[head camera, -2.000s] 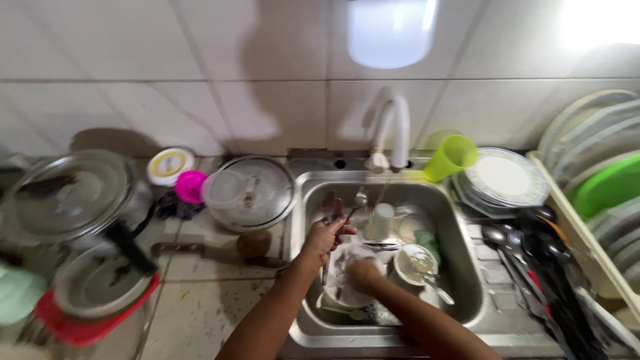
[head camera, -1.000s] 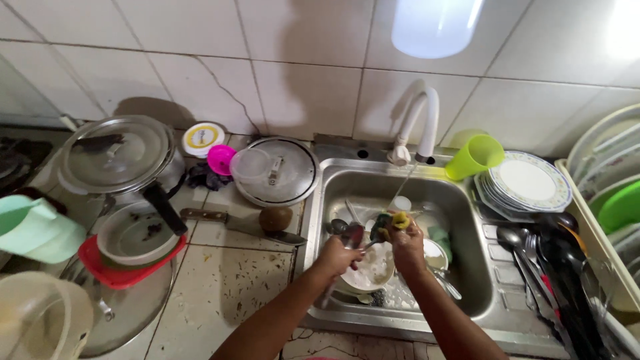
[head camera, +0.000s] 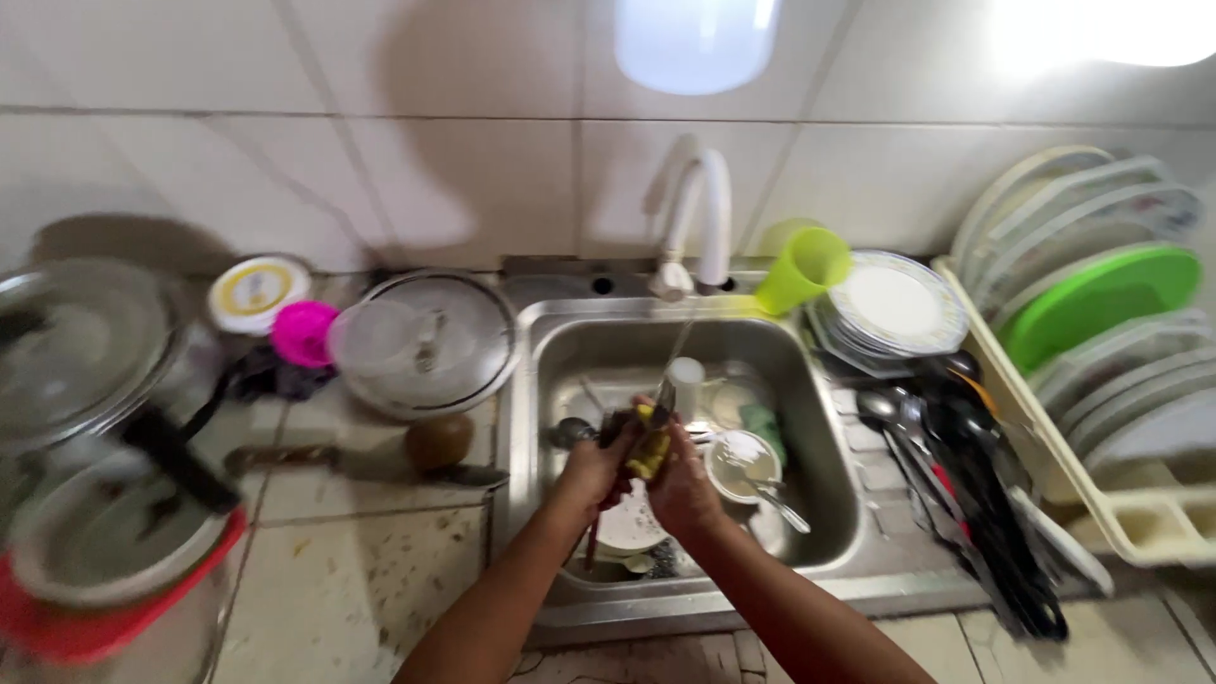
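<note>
Both my hands are together over the steel sink (head camera: 836, 456), below the white faucet (head camera: 714, 209), from which a thin stream of water falls. My right hand (head camera: 682, 480) presses a yellow sponge (head camera: 650, 454) around a piece of metal cutlery (head camera: 664, 404). My left hand (head camera: 597, 470) grips cutlery too; handles stick out below it, and its fingers are partly hidden. Under the hands lies a white bowl (head camera: 629, 527) with suds. To its right is a white cup (head camera: 743, 465) with a spoon (head camera: 787, 511) leaning in it. A white tumbler (head camera: 686, 375) and a green cloth (head camera: 760, 427) are behind.
Right of the sink are a lime-green cup (head camera: 806, 271), stacked plates (head camera: 893, 304), piled utensils (head camera: 978, 475) and a dish rack (head camera: 1054, 427). On the left counter lie a knife (head camera: 370, 464), a round brown item (head camera: 440, 442), a lidded pan (head camera: 427, 342) and a pressure cooker (head camera: 85, 351).
The yellow sponge, seen one second ago in my right hand, is now between both hands, which have come closer together under the water stream. The view has shifted.
</note>
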